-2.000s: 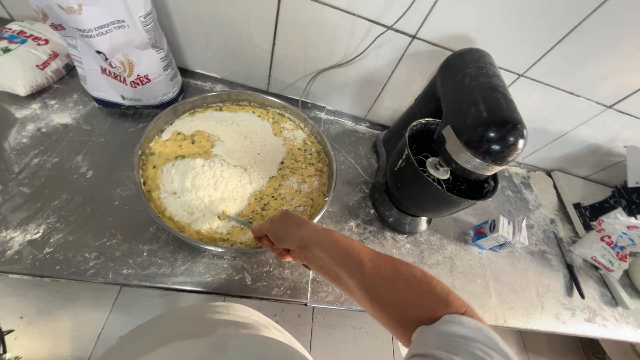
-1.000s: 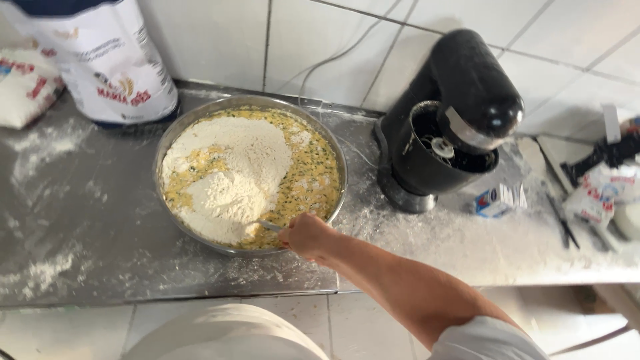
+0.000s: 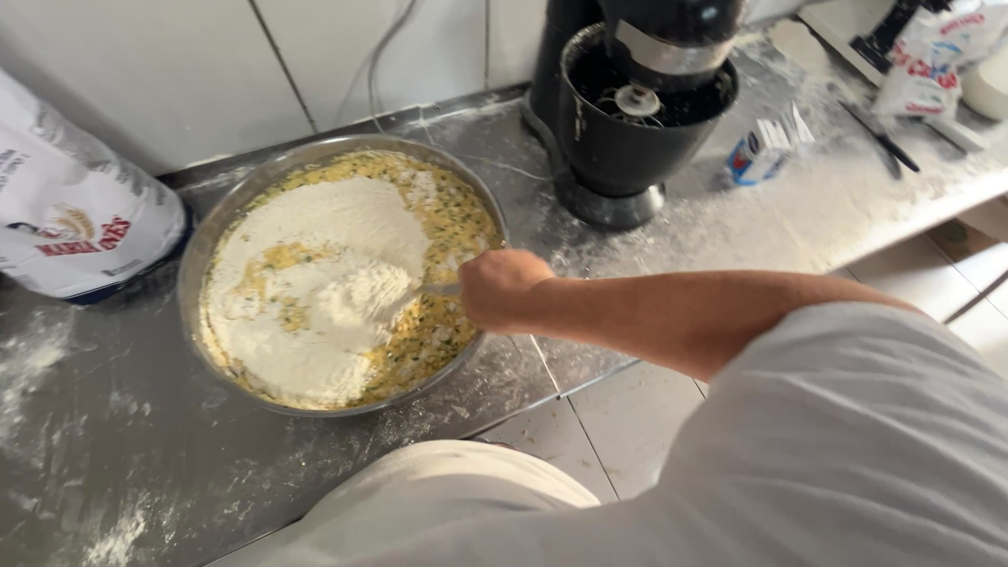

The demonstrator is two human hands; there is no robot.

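Note:
My right hand [image 3: 505, 290] is closed around the handle of a metal utensil [image 3: 441, 290] at the right side of a wide round metal pan [image 3: 189, 295]. The utensil's far end is buried in flour, so its kind cannot be told. White flour [image 3: 315, 209] covers much of a yellow mixture [image 3: 465, 220] flecked with green in the pan. A mound of flour lies just left of the utensil. My left hand is out of the picture.
A large flour bag [image 3: 87, 213] stands left of the pan on the flour-dusted metal counter [image 3: 157, 441]. Behind at right are a black stand mixer [image 3: 638, 118], a small carton [image 3: 760, 153], a black-handled knife [image 3: 882, 138] and a plastic bag [image 3: 929, 67]. A tiled wall runs behind.
The flour has spread over the left part of the yellow mixture since two seconds ago. My right hand remains on the utensil at the pan's right side. The view has shifted closer.

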